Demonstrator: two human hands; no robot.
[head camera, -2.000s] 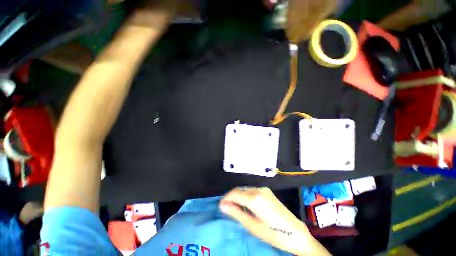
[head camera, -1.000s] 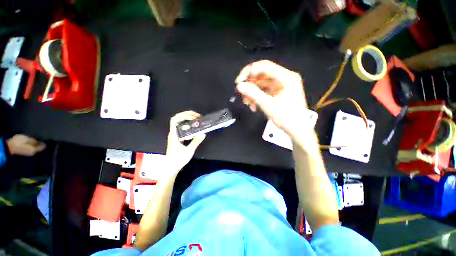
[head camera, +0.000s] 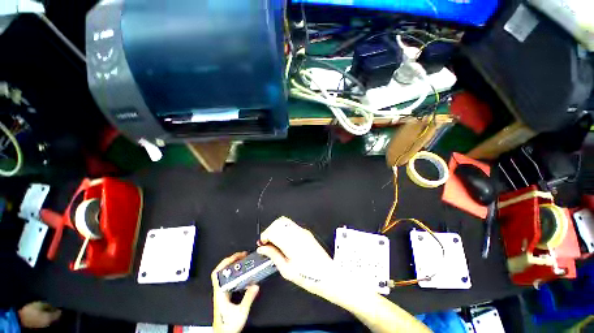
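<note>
My left hand (head camera: 232, 300) holds a small box (head camera: 246, 270) tilted on edge, its dark port side facing up. My right hand (head camera: 286, 246) is closed at the box's right end, its fingertips around a thin black cord (head camera: 259, 218) that runs up over the mat; the plug is hidden. To the right, two white boxes lie underside up, a nearer one (head camera: 362, 259) and a farther one (head camera: 440, 259), with yellow-orange cable (head camera: 395, 201) reaching both. Another white box (head camera: 167, 254) lies to the left.
Red tape dispensers stand at left (head camera: 117, 227) and right (head camera: 519, 234). A tape roll (head camera: 427, 170) and a mouse (head camera: 474, 183) on a red pad are at back right. A large printer (head camera: 202, 65) and white cables (head camera: 335, 101) are behind. Another person's hand (head camera: 39, 315) shows at lower left.
The view has tilted up, showing the printer and cables. My right hand has come down from above the mat to the box in my left hand.
</note>
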